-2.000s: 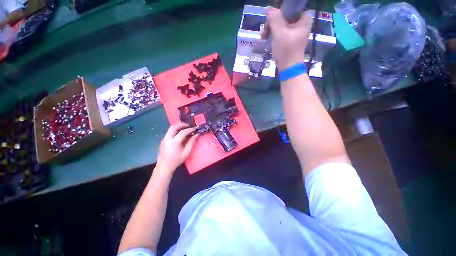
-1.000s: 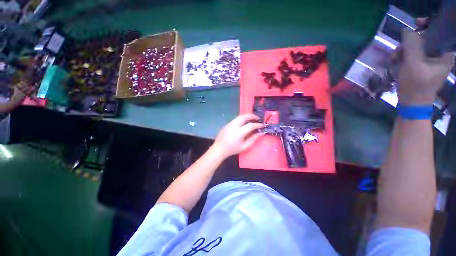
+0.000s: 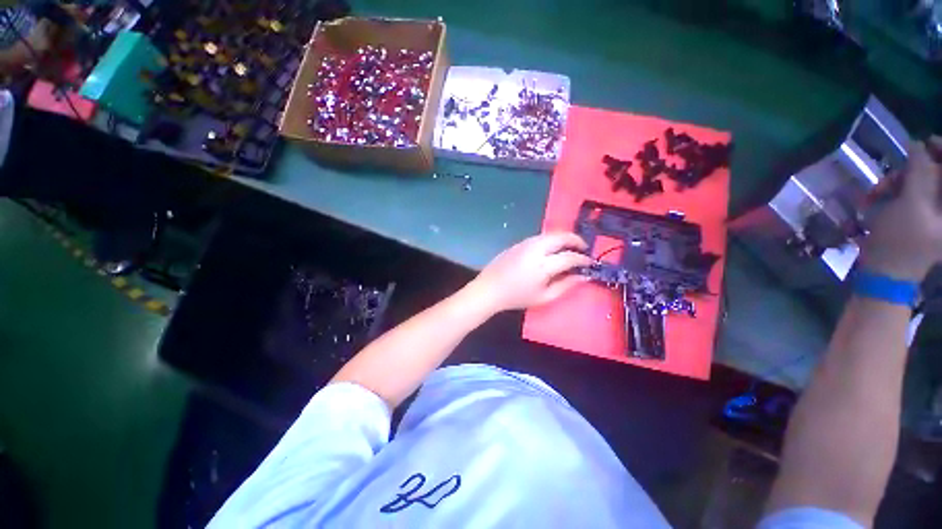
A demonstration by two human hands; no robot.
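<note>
A black gun-shaped housing (image 3: 646,248) lies flat on the red mat (image 3: 568,320), its grip towards me. A thin dark wire crosses its rectangular gap. My left hand (image 3: 532,271) holds the housing's left edge, with fingertips on it. My right hand (image 3: 909,222) is raised over the feeders at the right edge, blurred and partly cut off; what it holds cannot be seen. Small black moulded parts (image 3: 666,163) lie in a loose pile at the mat's far end.
A brown carton (image 3: 432,98) of red-and-silver parts and a white tray (image 3: 454,83) of small parts stand left of the mat. Silvery-white screw feeders (image 3: 826,196) stand at right. Dark parts (image 3: 222,78) fill a tray at far left, near a green block (image 3: 119,78).
The view has turned, so the carton, tray and mat sit further right. My right hand has moved to the right edge, and the grey driver seen in it earlier is out of view. My left hand stays on the housing.
</note>
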